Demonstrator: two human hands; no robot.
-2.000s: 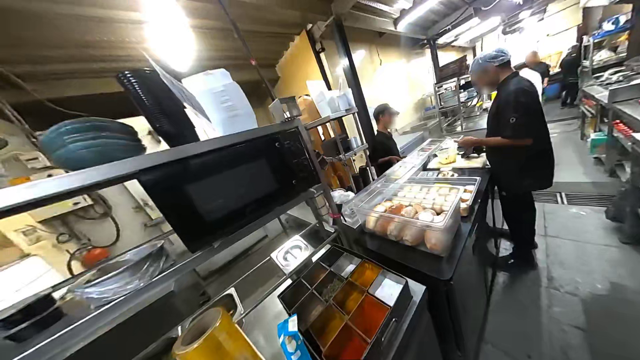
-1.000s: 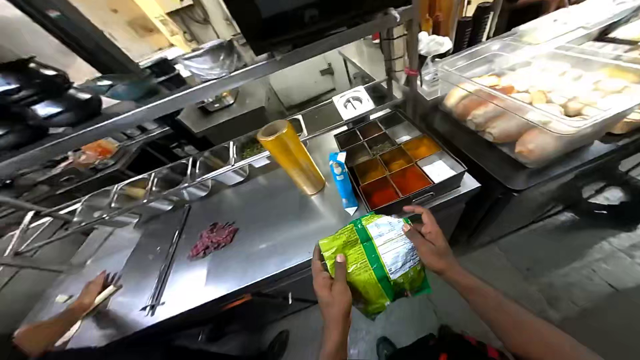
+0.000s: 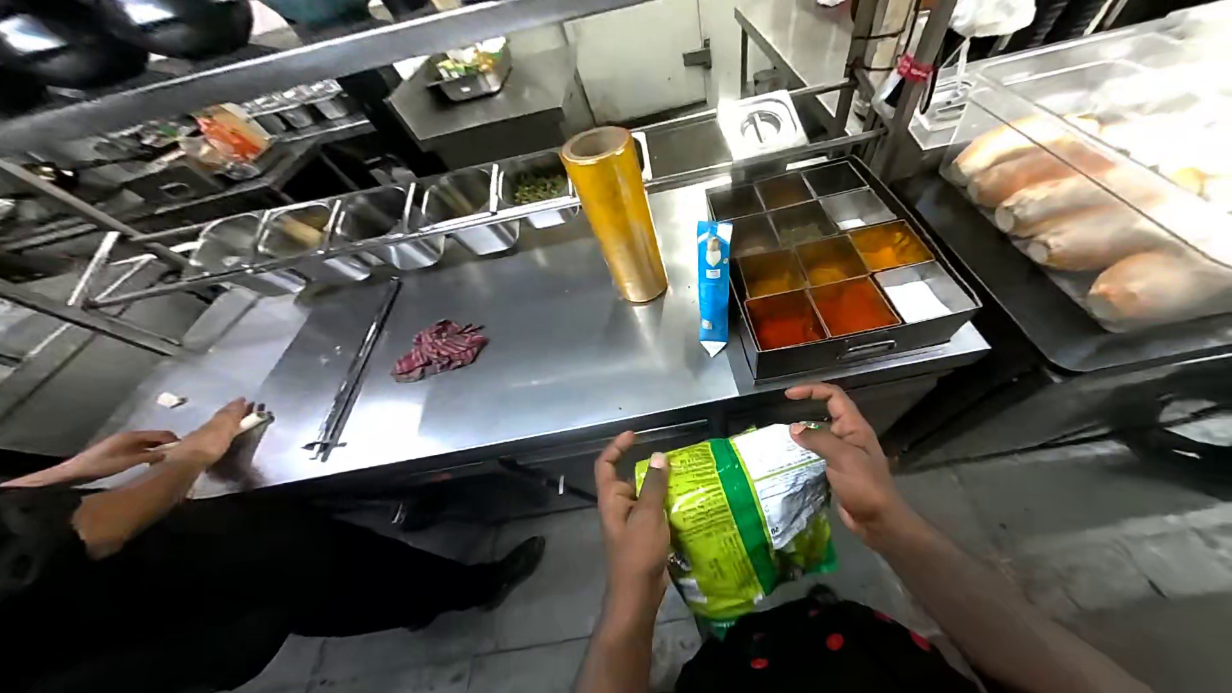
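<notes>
A green and white plastic packet (image 3: 741,520) bearing writing is held between my two hands, in front of the steel counter's edge. My left hand (image 3: 633,525) grips its left side, thumb on top. At its upper right corner my right hand (image 3: 852,462) pinches the plastic between thumb and fingers. Just beyond the packet, on the counter, are a blue carton (image 3: 713,289), lying flat, and a black spice box (image 3: 866,348) with red, orange and yellow powders in its compartments. Left of the carton stands a large yellow roll of film (image 3: 621,217).
A co-worker's hands (image 3: 207,433) hold a pale rod-like thing at the counter's left end. A red cloth (image 3: 441,350) and metal skewers (image 3: 356,371) lie on the counter (image 3: 558,366). Steel containers (image 3: 472,207) line its back. At right is a clear tub (image 3: 1088,231) of pale, rounded food pieces.
Two seconds ago the view faced the aisle; it has since swung down to the counter. Since one second ago, my right hand has shifted its hold at the packet's top corner.
</notes>
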